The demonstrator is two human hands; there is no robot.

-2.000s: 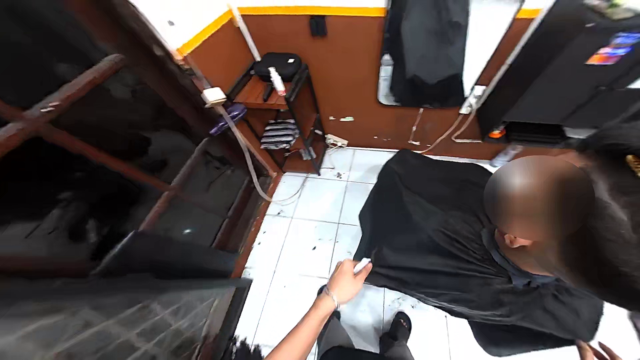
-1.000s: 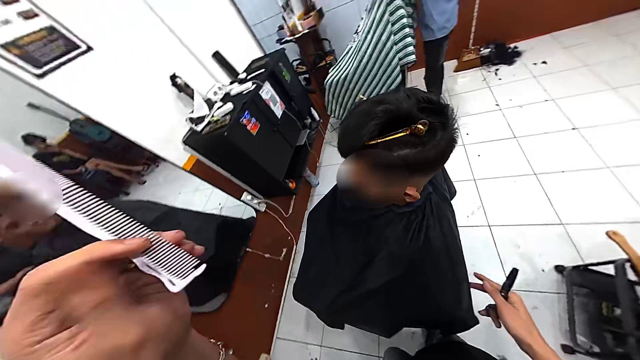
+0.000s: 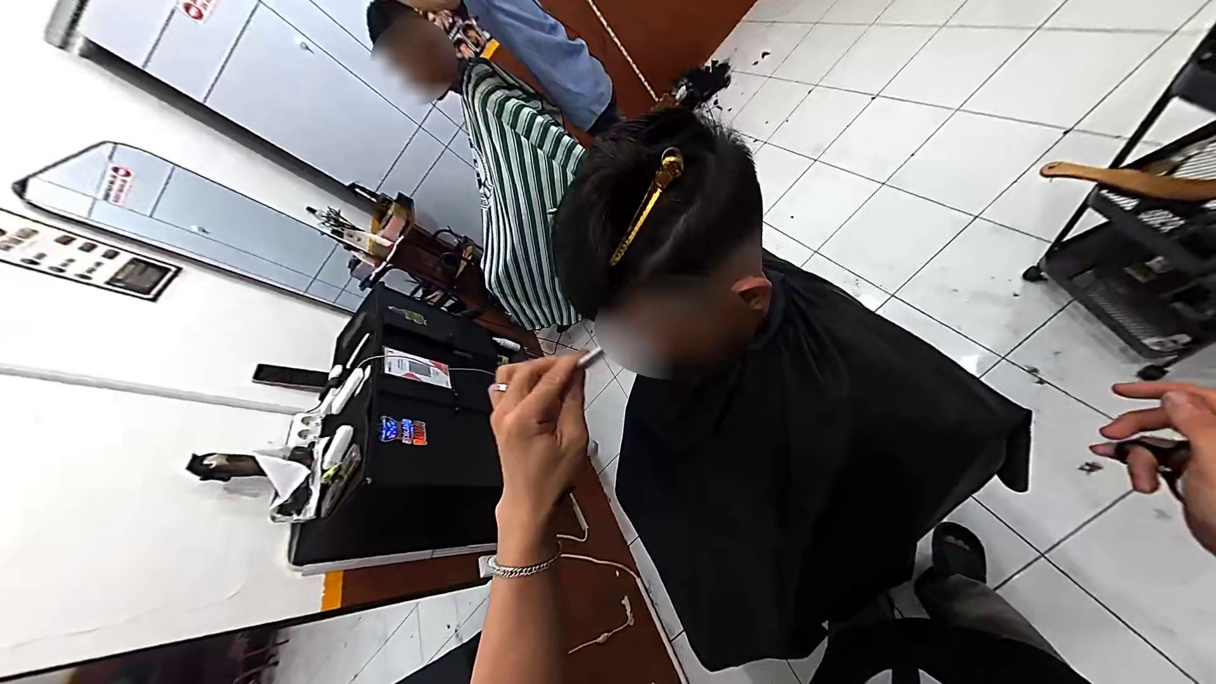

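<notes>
A person under a black cape sits before me, dark hair held by a gold hair clip. Close to the blurred face, my left hand pinches a small whitish item, seen nearly end-on; its full shape cannot be told. A chain bracelet circles that wrist. At the right edge my right hand has a dark-handled tool, likely scissors, hooked on its fingers, which are partly spread.
A black cabinet bearing small items stands left. Behind, another person sits under a striped cape beside a person in blue. A black rolling cart with a wooden-handled brush or paddle is at right; cut hair lies on the tiles.
The left hand held up a white comb at the lower left; now it is near the seated person's face, the comb no longer seen broadside. The view has swung considerably.
</notes>
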